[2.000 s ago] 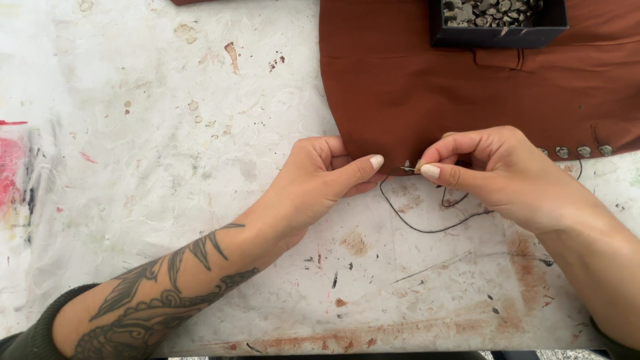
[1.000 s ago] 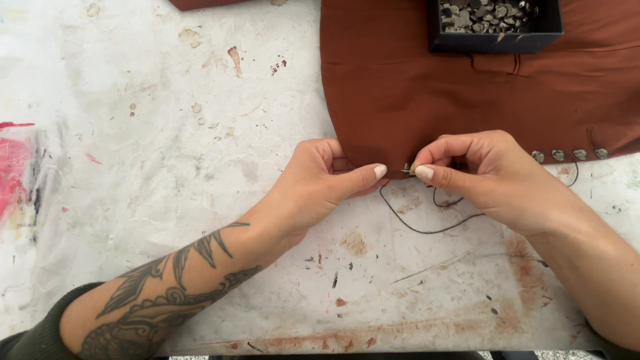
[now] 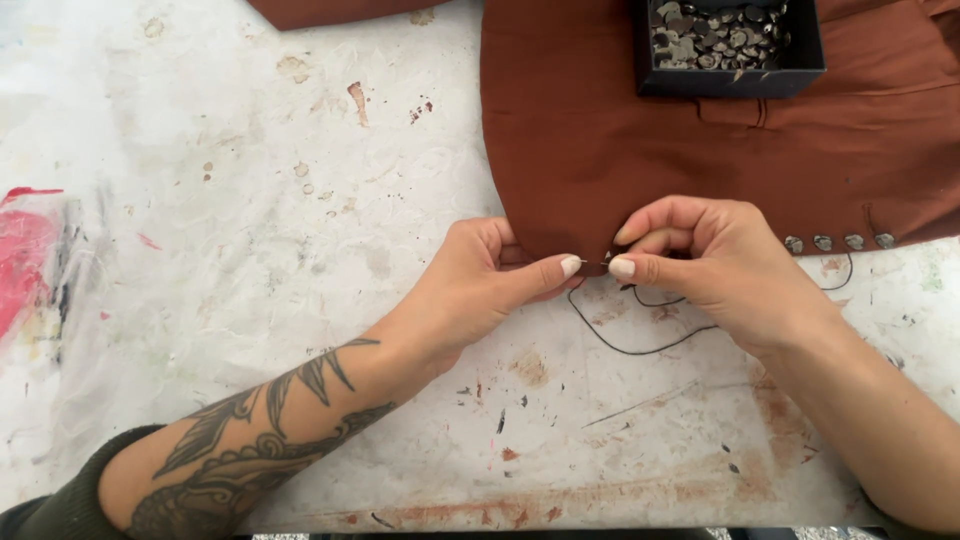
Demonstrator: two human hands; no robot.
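Note:
Rust-brown fabric [image 3: 570, 150] lies on the table, its curved lower edge between my hands. My left hand [image 3: 495, 277] pinches that edge, thumb on top and fingers beneath. My right hand [image 3: 697, 262] is closed at the same edge, thumb and fingertips on a thin sewing needle [image 3: 604, 263], which shows in part at the cloth; a small shiny piece sits by the right fingertips. Dark thread [image 3: 645, 352] loops below the hands onto the table. Several faceted metallic embellishments [image 3: 823, 242] sit in a row along the fabric edge, right of my right hand.
A dark open box [image 3: 735, 81] holding many small shiny metallic pieces [image 3: 720, 37] stands on the fabric at the upper right. More brown fabric [image 3: 337, 11] lies at the top. The pale, paint-stained tabletop [image 3: 300, 187] extends left and below, with its front edge near the bottom.
My right thumb and fingers have shifted slightly on the needle at the fabric edge. My left hand keeps its pinch in nearly the same place.

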